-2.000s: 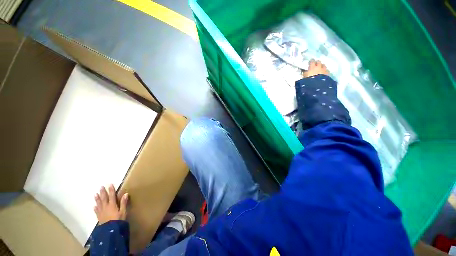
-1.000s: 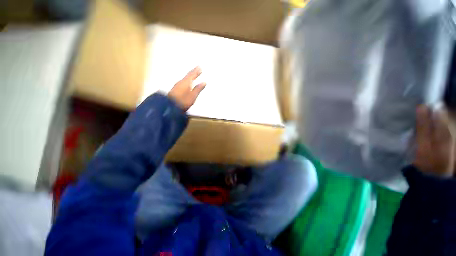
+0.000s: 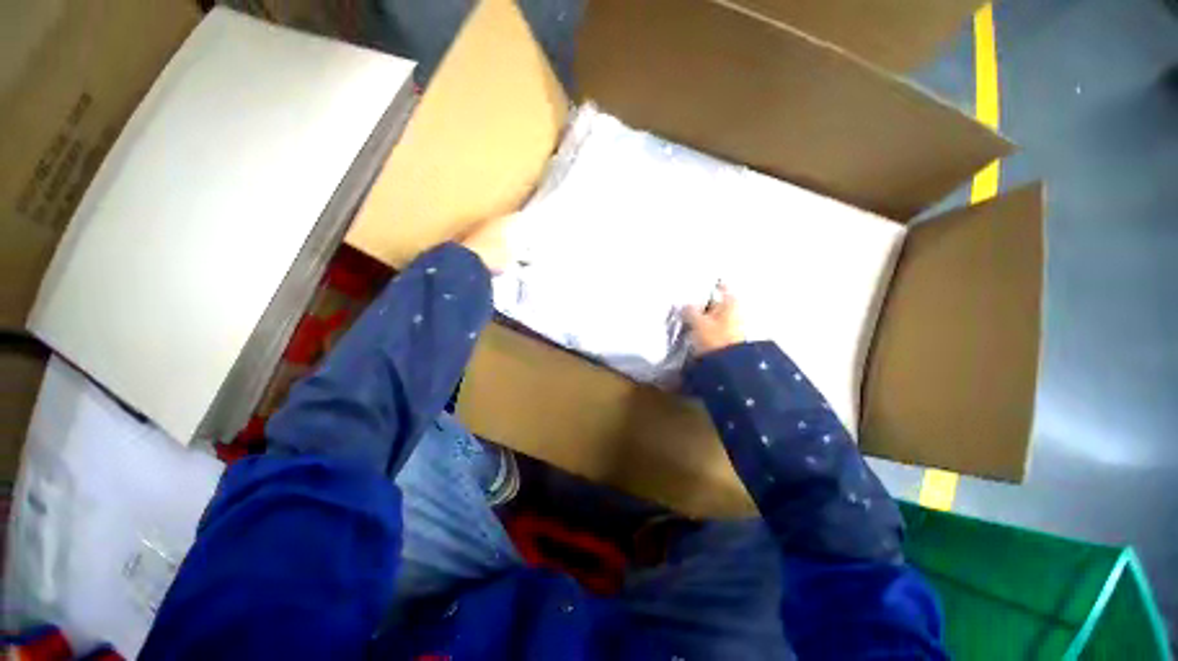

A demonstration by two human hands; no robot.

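Note:
An open brown shipping carton (image 3: 607, 433) stands in front of me, flaps out. A shiny clear-bagged product (image 3: 607, 239) lies in its left part, and a flat white divider sheet (image 3: 807, 278) shows to the right. My left hand (image 3: 495, 243) is at the left end of the bagged product, partly hidden by the carton edge and my sleeve; its fingers are unclear. My right hand (image 3: 711, 323) holds the near right edge of the bag, fingers bent on the film.
A thick stack of white layer pads (image 3: 213, 194) stands left of the carton. A green tote (image 3: 1033, 581) is at lower right. A red object (image 3: 565, 549) is on the floor between my legs. Wrapped white goods (image 3: 110, 491) lie at lower left.
The bagged product, held up at the right by my right hand a second ago, now lies in the carton. Both hands are now inside the carton; the view has shifted.

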